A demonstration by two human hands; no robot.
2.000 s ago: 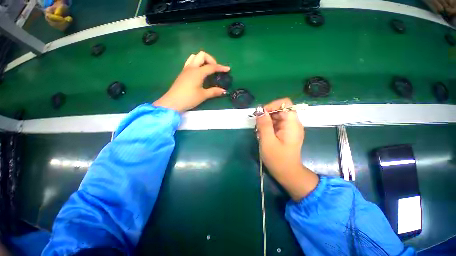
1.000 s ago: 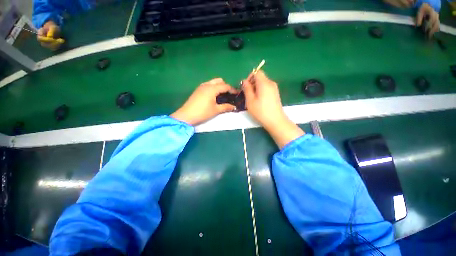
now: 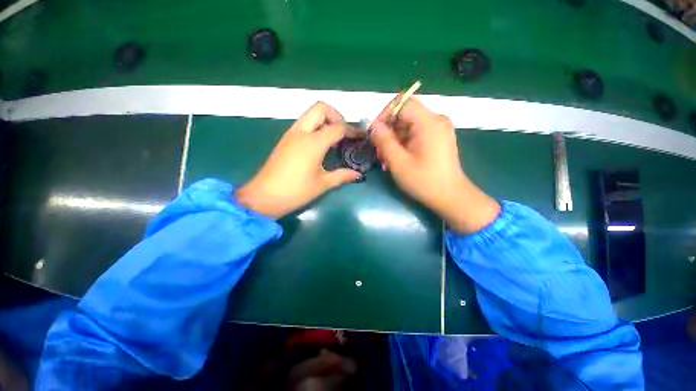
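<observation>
A round black unit (image 3: 357, 155) with a ring-like centre is held by my left hand (image 3: 298, 164), over the bench just on my side of the white rail. My left thumb is at its lower edge and my fingers at its upper edge. My right hand (image 3: 422, 156) grips a thin tool (image 3: 408, 95) whose pale cream end sticks up past the fingers. My right fingertips are at the unit's right side. The tool's working tip is hidden by my fingers.
Black units, one of them here (image 3: 264, 46), lie spaced along the green belt (image 3: 351, 53) beyond the white rail (image 3: 229, 101). On the glossy green bench (image 3: 305, 267) at right are a silver strip (image 3: 562, 172) and a flat black phone-like rectangle (image 3: 620, 260).
Both hands first came together at the unit over the belt edge, then moved with it towards me over the bench. The view has tilted down, and the tray opposite has left the picture.
</observation>
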